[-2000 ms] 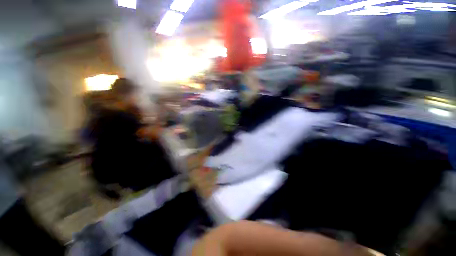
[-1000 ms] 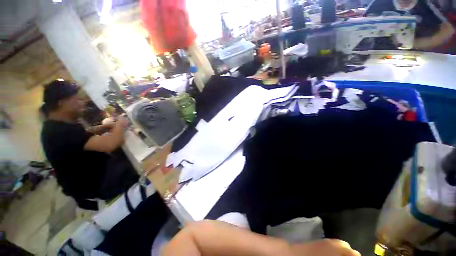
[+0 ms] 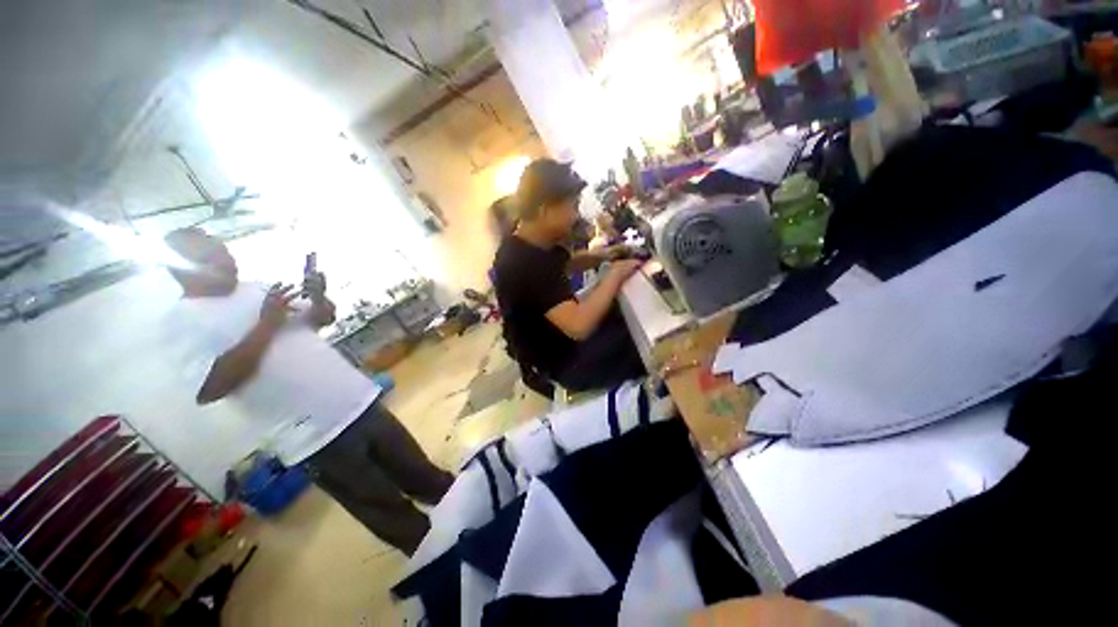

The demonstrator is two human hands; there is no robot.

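Note:
A sliver of bare skin, apparently my left hand or forearm (image 3: 758, 611), shows at the bottom edge; its fingers cannot be seen. My right hand is out of the picture. White-faced cut panels (image 3: 932, 325) with dark edges and small notches lie stacked on the table at the right. Black fabric (image 3: 944, 557) lies in front of and beside them. White pieces crossed by black strips (image 3: 558, 435) hang over the table's left side, with black and white cloth below.
The table edge (image 3: 745, 521) runs down the middle. A grey machine housing (image 3: 715, 255) and a green bottle (image 3: 801, 223) stand behind the panels. A seated person in black (image 3: 552, 288) works beyond. A person in white (image 3: 288, 367) stands left, holding up a phone-like object. Red items fill a rack (image 3: 92, 521).
The view has swung left. The sewing machine head and blue tray have left the picture, and the standing person and rack have come in. Much less of my left arm shows.

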